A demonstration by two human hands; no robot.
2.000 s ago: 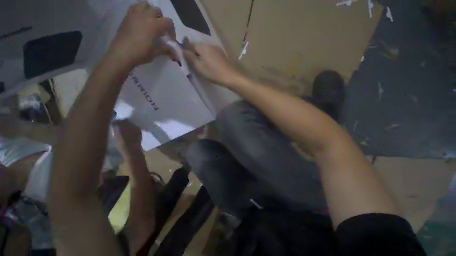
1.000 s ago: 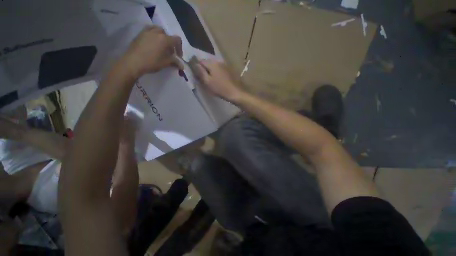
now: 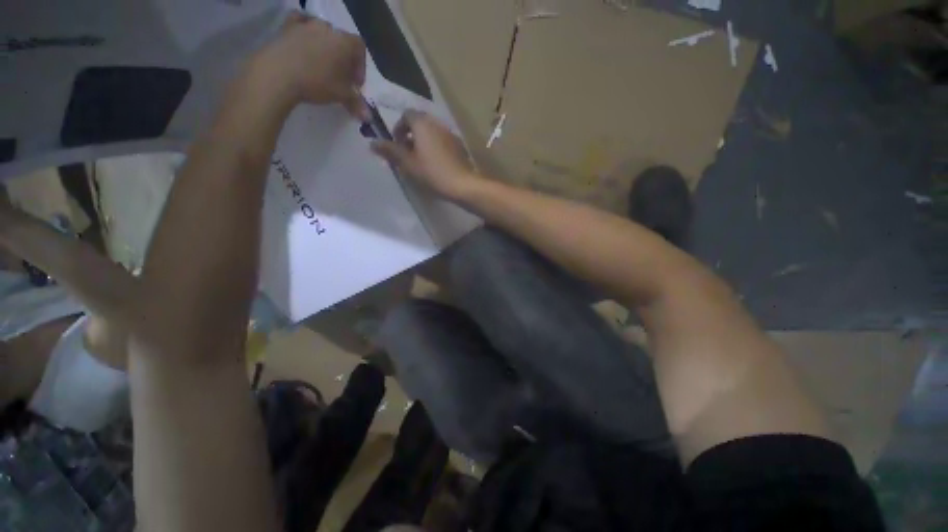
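Note:
A white printed retail carton (image 3: 343, 223) lies at the upper left, its end flap with dark lettering facing me and dark rectangles on its sides. My left hand (image 3: 312, 62) is on the flap's upper edge, fingers curled and fingertips down at a small dark spot; what they grip is hidden. My right hand (image 3: 426, 151) is at the same edge just to the right, thumb and fingers bent around it. The two hands are close but apart. A small dark piece or slot shows between them, too blurred to name.
Brown cardboard sheets (image 3: 613, 94) cover the floor, with white scraps (image 3: 733, 44) on them. A dark grey floor area (image 3: 832, 208) is at right. My legs are below the carton. Another person's forearm (image 3: 62, 255) reaches in at left, above a white cloth-like thing (image 3: 78, 384).
The white tab pinched by my left hand earlier no longer shows. Both hands stay at the flap edge. The other person's hand below the flap has gone from view.

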